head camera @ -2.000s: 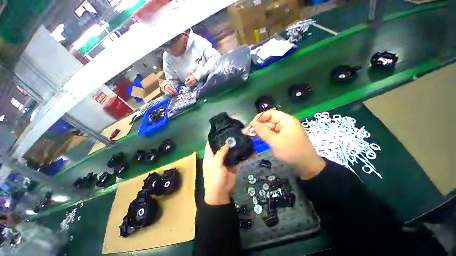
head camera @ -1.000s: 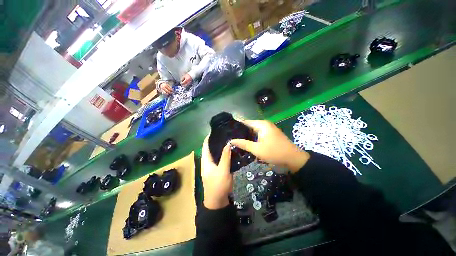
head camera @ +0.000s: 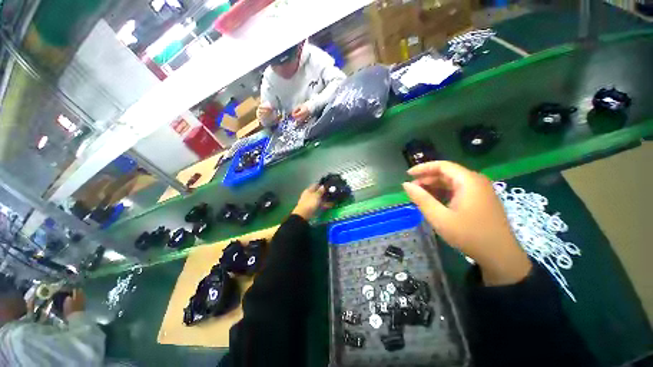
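Observation:
My left hand (head camera: pixel 310 202) reaches forward to the conveyor and has its fingers on the left side of a black housing (head camera: pixel 334 188) with a pale centre. The housing is at the belt, just past the near green rail. My right hand (head camera: pixel 458 208) is raised over the far right corner of the parts tray, fingers apart, with nothing visible in it. The grey-black tray (head camera: pixel 447 301) holds small black inserts (head camera: pixel 412 315) and pale discs (head camera: pixel 368 292).
White ring-ended levers (head camera: pixel 533 215) lie right of the tray. Cardboard (head camera: pixel 179 308) at left holds several housings (head camera: pixel 215 294). More black units (head camera: pixel 478 140) sit on the belt (head camera: pixel 372 172). A person (head camera: pixel 297 82) works opposite beside a blue crate (head camera: pixel 247 161). Another cardboard sheet lies at far right.
The housing has moved from in front of me to the conveyor with my left hand. My right hand has let go of it and moved right. The tray's blue far end is uncovered.

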